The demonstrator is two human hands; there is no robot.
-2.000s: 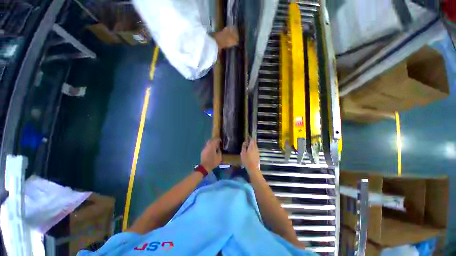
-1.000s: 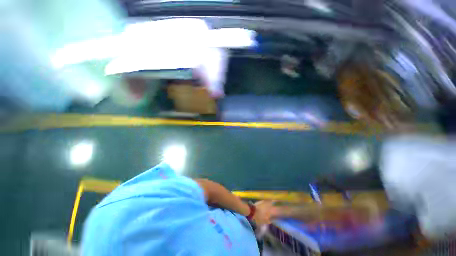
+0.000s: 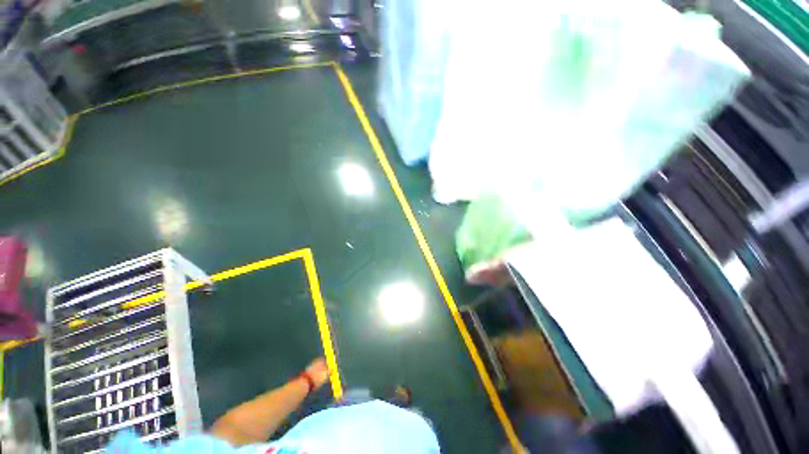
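My left hand (image 3: 319, 372), with a red band at the wrist, hangs low over the yellow floor line. It is small and blurred, and its fingers cannot be made out. My right hand is not in view. Ahead to the right stands a large, glaring white and pale green plastic bag (image 3: 568, 97). A pale blue plastic bag (image 3: 411, 84) stands against its left side. A green plastic piece (image 3: 488, 235) hangs below it. A flat white pile (image 3: 612, 306) lies beside the dark line at the right.
A metal roller conveyor (image 3: 115, 355) ends at the lower left. Another metal frame (image 3: 27, 115) stands at the far left. A pink object (image 3: 13, 288) is at the left edge. Yellow lines (image 3: 381, 160) cross the dark green floor. A brown carton (image 3: 532, 377) is below the white pile.
Two seconds ago both hands held the near end of a long open carton. The view has turned away from it to the floor and bagged foam, and my right hand has left the picture.
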